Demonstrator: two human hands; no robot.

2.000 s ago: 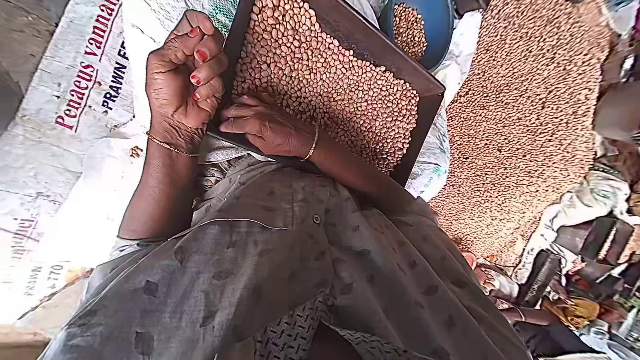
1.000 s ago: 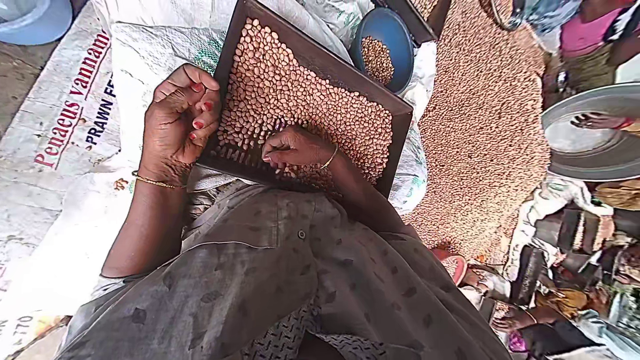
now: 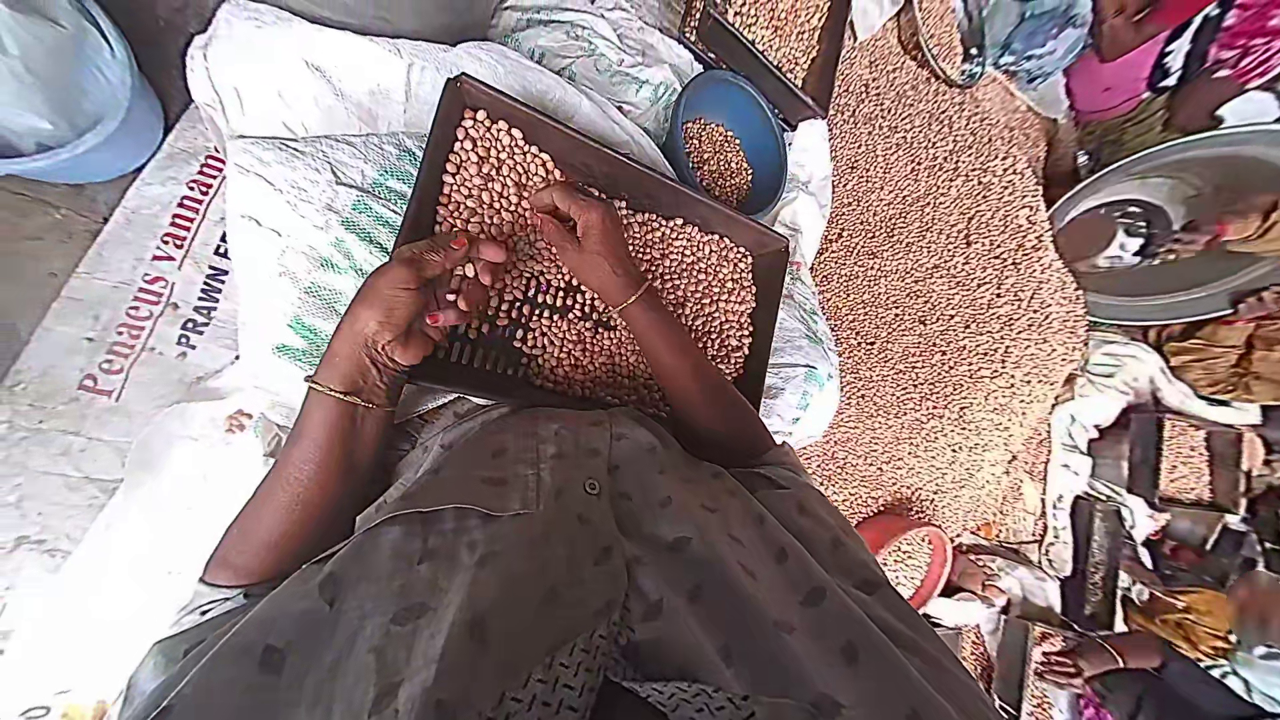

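A dark slatted tray [image 3: 770,310] lies tilted in front of my lap, covered with pinkish-brown shelled nuts [image 3: 690,290], probably peanuts. Bare slats show at its lower left. My left hand [image 3: 425,295] is over the tray's left side with its fingers curled; whether nuts lie in them I cannot tell. To its right, my right hand [image 3: 590,235] is above the nuts in the upper middle, thumb and fingertips close together; anything between them is hidden. Just beyond the tray's upper right edge stands a blue bowl [image 3: 770,160] with some nuts inside.
White woven sacks [image 3: 300,90] lie under and behind the tray. A large spread of nuts [image 3: 940,270] covers the ground at right. Another tray [image 3: 765,75] is at the top. A metal basin [image 3: 1150,305], a red bowl [image 3: 940,575] and other people's hands are at right; a pale blue tub [image 3: 130,130] is top left.
My right hand has moved from the tray's lower edge up over its middle. My left hand has come down over the tray's left side. More slats show through the nuts. The view has shifted.
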